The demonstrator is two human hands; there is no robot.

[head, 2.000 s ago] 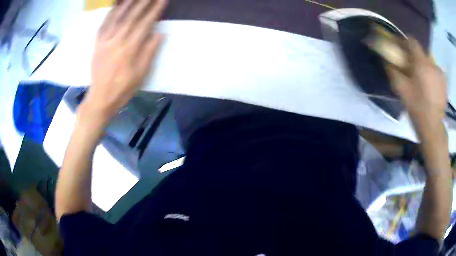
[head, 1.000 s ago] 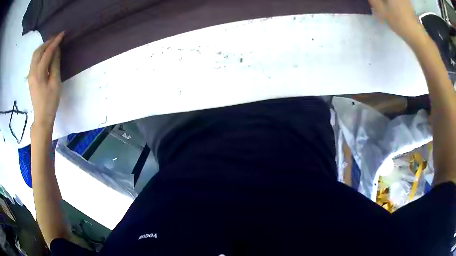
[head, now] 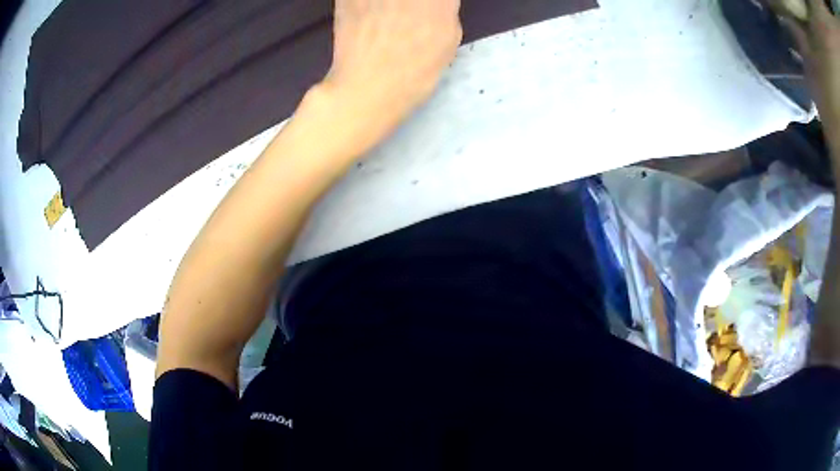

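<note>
The dark brown-purple fabric panel [head: 184,101] lies on the white table cover at the upper left, with long ridges across it. A short yellow-orange end [head: 54,210] shows beside its left edge. My left hand [head: 396,55] is over the panel's lower edge at top centre. Its fingertips are cut off or hidden, so its grip cannot be told. My right hand [head: 815,20] is at the top right corner, partly cut off, beside the dark iron [head: 760,41]. Whether it grips the iron cannot be told.
The white table cover [head: 516,120] curves across the view. A black wire loop [head: 48,313] lies at its left edge. A blue crate [head: 99,373] is below left. A cloudy plastic bag [head: 677,216] with yellow scraps [head: 729,361] is below right.
My left hand has moved right from the panel's left end to top centre. My right hand has left the panel's edge for the iron at far right. The panel appears lower at left.
</note>
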